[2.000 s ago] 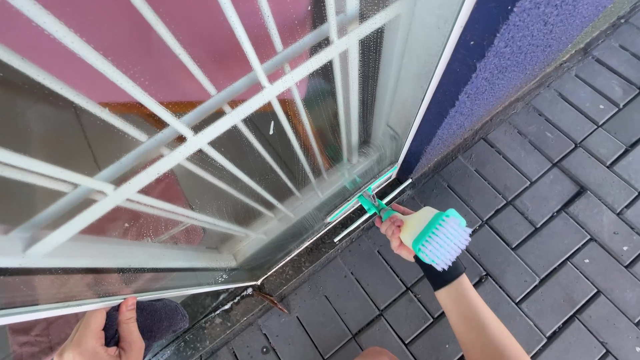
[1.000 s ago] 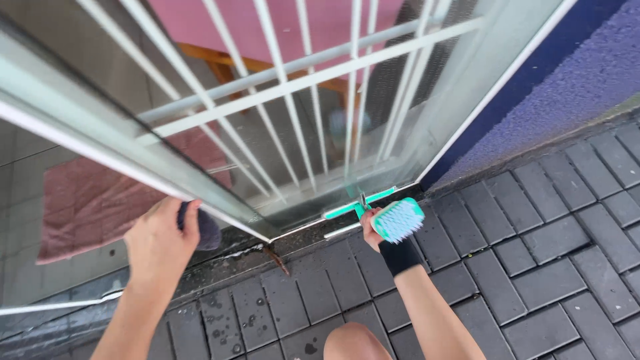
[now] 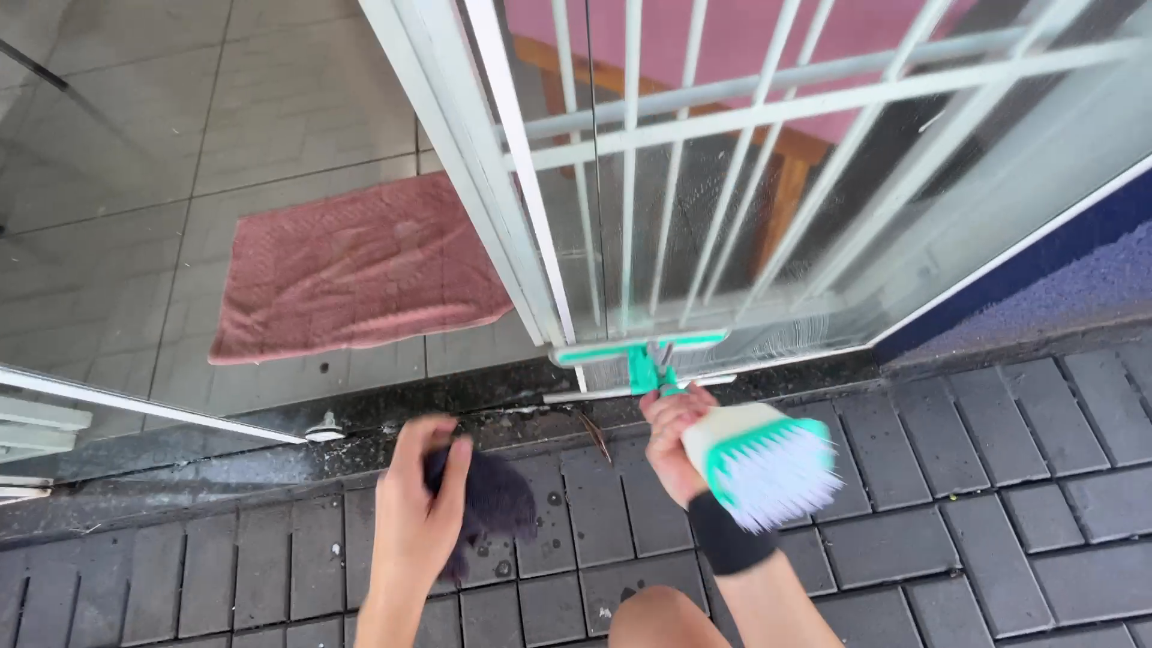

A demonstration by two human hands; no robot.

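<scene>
My right hand (image 3: 675, 432) grips a green-and-white window squeegee with a brush end. Its green squeegee head (image 3: 643, 349) lies against the bottom of the glass door panel (image 3: 720, 234), and its white bristle brush (image 3: 776, 472) points back over my wrist, which wears a black band. In my left hand (image 3: 423, 504) is a dark cloth (image 3: 490, 504), bunched between thumb and fingers, in front of the black stone sill. Behind the glass stand white metal bars.
A pink towel (image 3: 360, 261) lies on the indoor tiles. Near the sill are a metal doorstop (image 3: 326, 427) and another glass panel's white edge (image 3: 153, 405). A purple wall (image 3: 1053, 297) stands at right above dark pavers (image 3: 999, 540). My knee shows at the bottom.
The left hand with the cloth has come away from the door frame, which it was at in both earlier frames. The squeegee head has moved left along the glass bottom. The view has shifted.
</scene>
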